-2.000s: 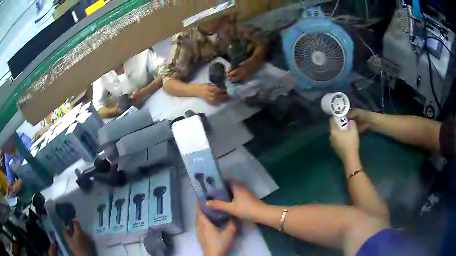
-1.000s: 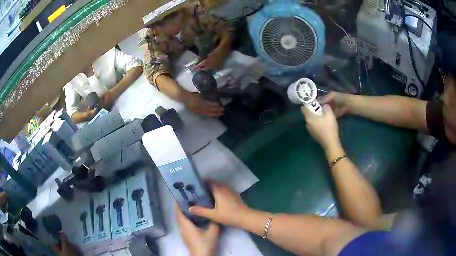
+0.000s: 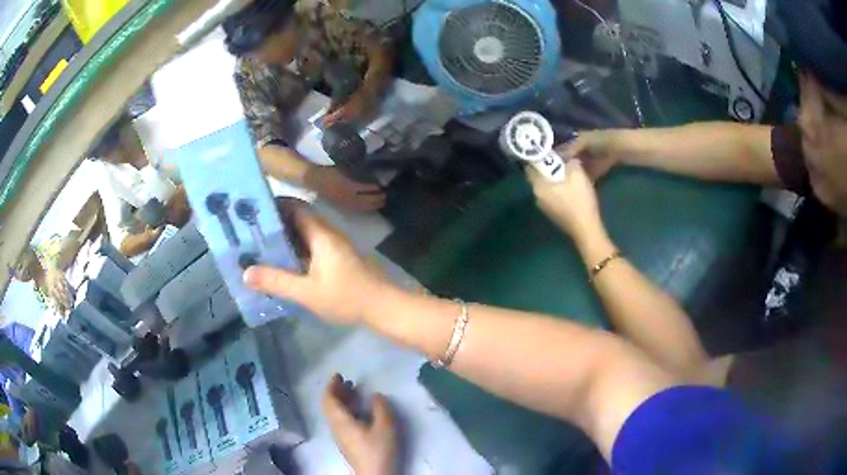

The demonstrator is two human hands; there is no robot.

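Observation:
My right hand [image 3: 325, 274] grips a tall light-blue retail box [image 3: 232, 199] by its lower part, thumb across the printed front. The box is raised and slightly tilted, with its white end flap [image 3: 197, 83] standing up at the top. Dark fan pictures show on its front; its inside is hidden. My left hand [image 3: 362, 422] is at the bottom edge, partly cut off, empty and apart from the box, with its fingers apart.
Several picture-side-up boxes [image 3: 215, 404] lie in a row at lower left, near dark fans [image 3: 149, 357]. Grey-blue cartons [image 3: 167, 269] lie behind. A neighbour's hands hold a white handheld fan [image 3: 531, 144] at right. A blue desk fan [image 3: 487, 51] stands at the back.
My right hand has lifted the box up and to the left, closer to the camera. My left hand has let go of the box's lower end. The view has shifted, too.

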